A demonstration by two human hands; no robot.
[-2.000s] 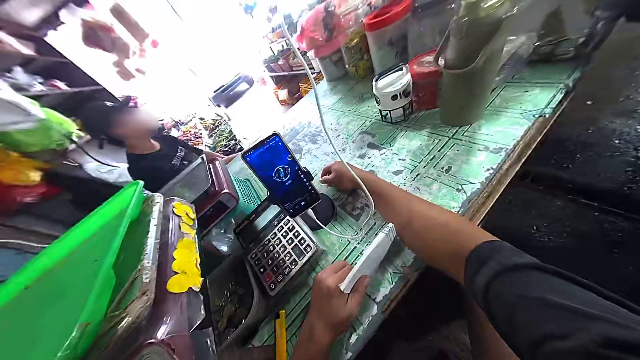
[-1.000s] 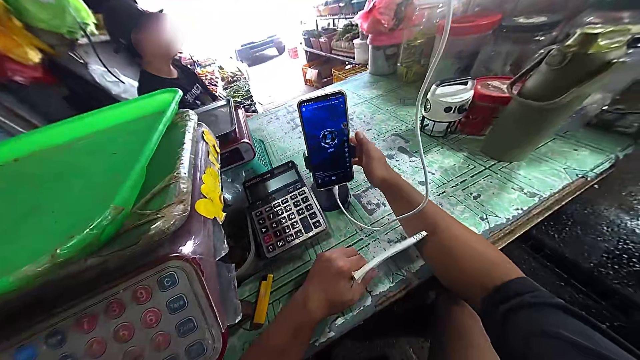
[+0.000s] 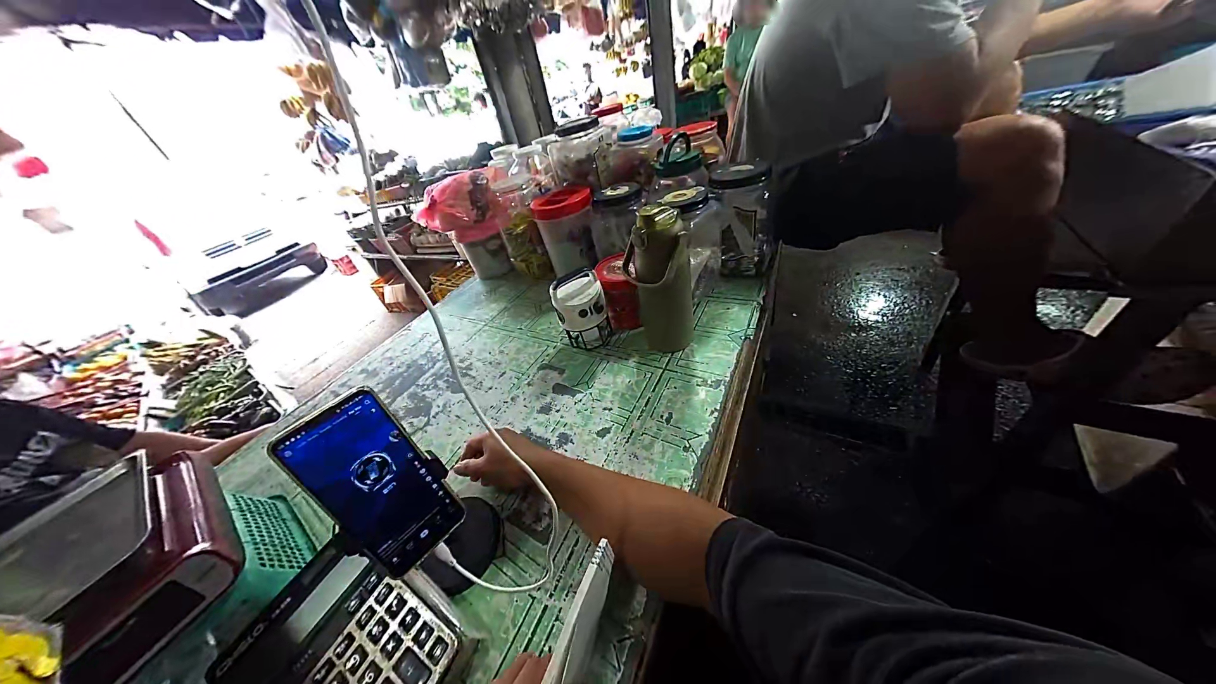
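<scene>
My right hand (image 3: 496, 460) rests on the worn green tabletop (image 3: 608, 418), fingers curled, just right of a smartphone (image 3: 370, 480) with a lit blue screen in a round-based stand (image 3: 470, 546). Whether it touches the stand is unclear. A white charging cable (image 3: 446, 347) plugs into the phone's lower end and loops over my right forearm. At the bottom edge, my left hand (image 3: 524, 669) is mostly cut off beside a white notepad-like object (image 3: 581, 613) held edge-on. A desk calculator (image 3: 370, 632) lies left of that hand, partly behind the phone.
Lidded jars (image 3: 565, 223), a khaki tumbler in a carrier (image 3: 663, 285) and a white container in a wire holder (image 3: 580, 304) stand farther back. A red scale-like machine (image 3: 142, 551) and green basket (image 3: 271, 532) are left. One person (image 3: 845, 95) is at right; another's arm (image 3: 180, 445) is at left.
The view has swung right, bringing in the person at right. My right hand has come off the phone's edge, where it was one second ago, to just beside it.
</scene>
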